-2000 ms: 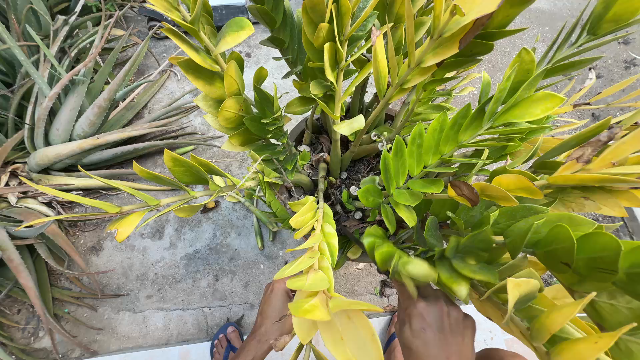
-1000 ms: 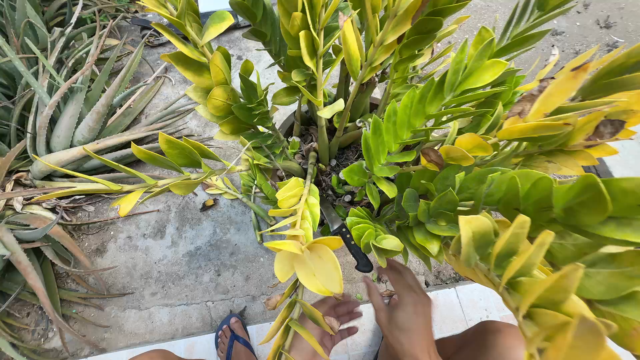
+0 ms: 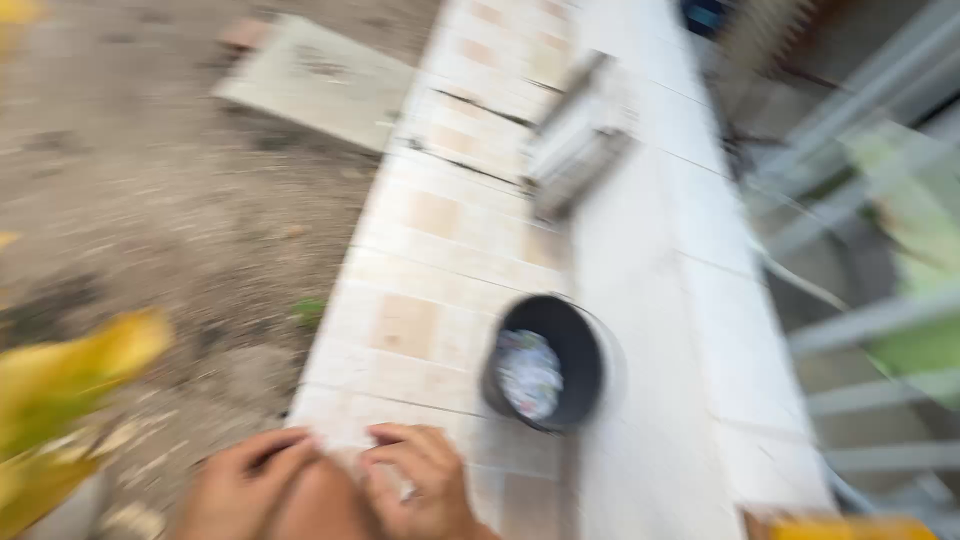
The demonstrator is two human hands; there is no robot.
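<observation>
The view is blurred. My left hand (image 3: 251,480) is at the bottom, its fingers curled beside my bare knee; whether it holds anything does not show. On the other side of the knee is my right hand (image 3: 420,476), fingers bent, with a small whitish spot between thumb and fingers that I cannot make out. A black bucket (image 3: 586,360) stands on the tiled ledge beyond my right hand, with crumpled whitish, plastic-like material (image 3: 529,375) inside. Yellow leaves (image 3: 67,375) of the plant show at the left edge.
The tiled ledge (image 3: 435,322) runs away from me beside bare soil (image 3: 187,225). Farther along it lies a blurred whitish block-like object (image 3: 577,142). A pale slab (image 3: 322,82) rests on the soil. Light metal bars (image 3: 877,322) stand at the right, and something yellow (image 3: 847,527) is at the bottom right.
The view has swung far to the right, from the potted plant to the ledge and bucket. The black-handled knife seen in the pot one second ago is out of view.
</observation>
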